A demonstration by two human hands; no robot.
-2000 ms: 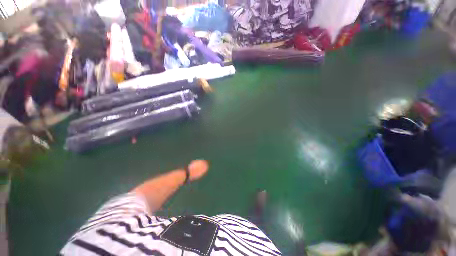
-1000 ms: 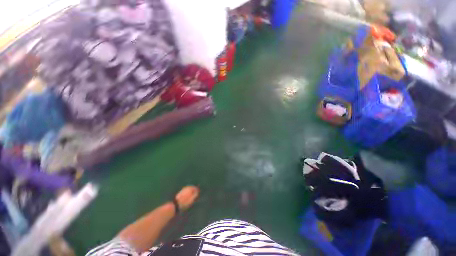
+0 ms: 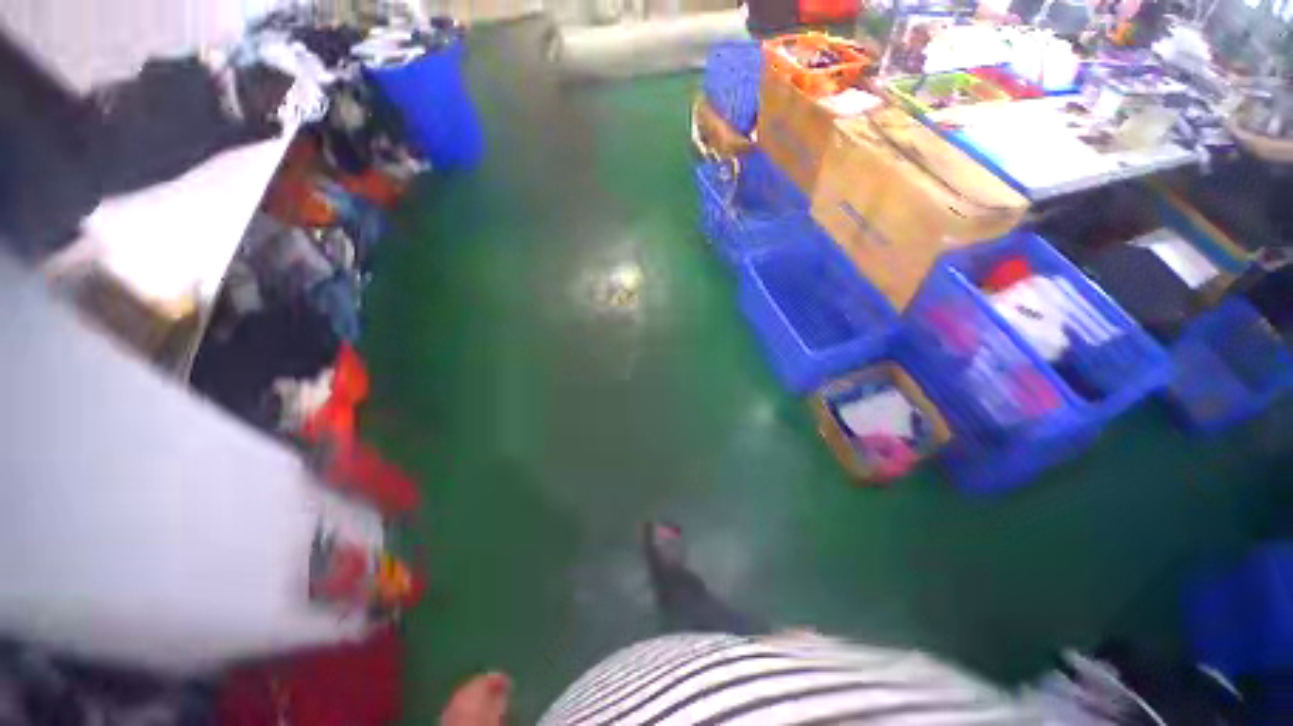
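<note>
My left hand (image 3: 478,699) shows small and blurred at the bottom edge, mostly cut off, over the green floor; its fingers cannot be made out. My right hand is not in view. Nearest ahead on the right are perforated blue crates (image 3: 811,315) beside a large brown cardboard box (image 3: 908,192). A small open box (image 3: 882,421) holding white and pink pieces stands on the floor at the crates' near end. A larger blue crate (image 3: 978,451) holds pink, white and red items.
White tables (image 3: 128,511) with heaped fabrics and red bags beside them line the left. A blue bin (image 3: 437,107) stands at the back left. The green floor (image 3: 567,426) runs between. A cluttered table (image 3: 1049,142) is at the back right, a pale roll (image 3: 645,43) at the far end.
The view has swung right and forward along the aisle. The dark rolls and grey heap have left view; crates and boxes appear larger. My left hand has dropped to the bottom edge.
</note>
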